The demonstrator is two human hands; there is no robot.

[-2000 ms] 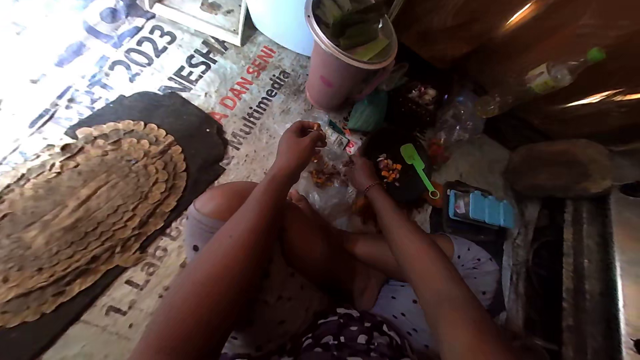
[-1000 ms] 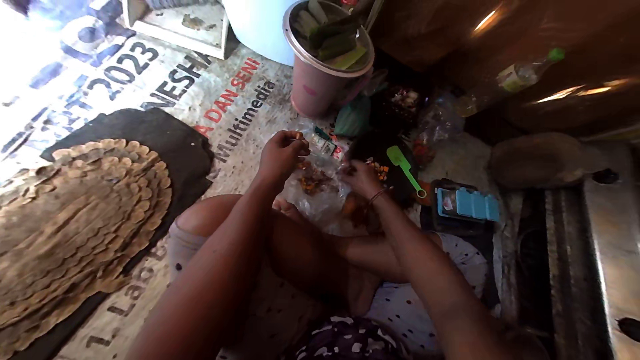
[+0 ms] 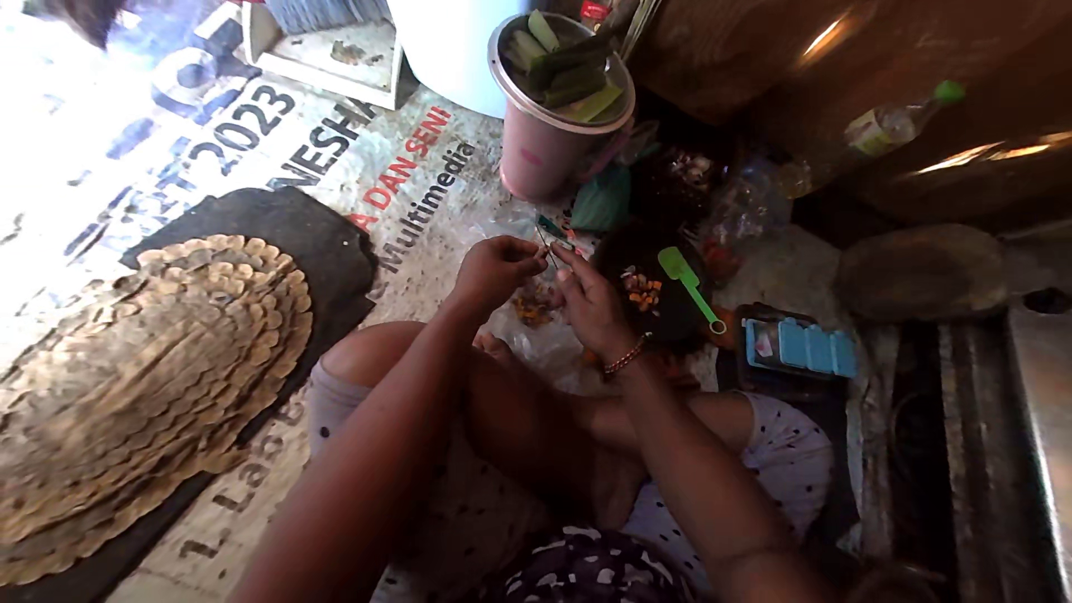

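Note:
My left hand (image 3: 501, 270) pinches a small piece of food, too small to name, between thumb and fingers. Meeting it at the fingertips is my right hand (image 3: 593, 306), closed on a thin, narrow object (image 3: 553, 256), perhaps a blade. Under and between both hands lies a clear plastic bag (image 3: 532, 345) with brown and orange scraps (image 3: 533, 308) on it. To the right, a dark round dish (image 3: 670, 322) holds orange and pale cut pieces (image 3: 641, 290). A green plastic spatula (image 3: 688, 286) rests at that dish's right side.
Ahead stands a pink bucket (image 3: 536, 159) of green plant pieces. A blue-lidded container (image 3: 800, 347) is at right, near an oval stone or wooden slab (image 3: 921, 272). At left, overlapping brown discs (image 3: 167, 368) lie on a dark mat. A plastic bottle (image 3: 892, 126) lies far right.
My two hands have come together at the fingertips; one second ago they were apart. The thin object now shows between them.

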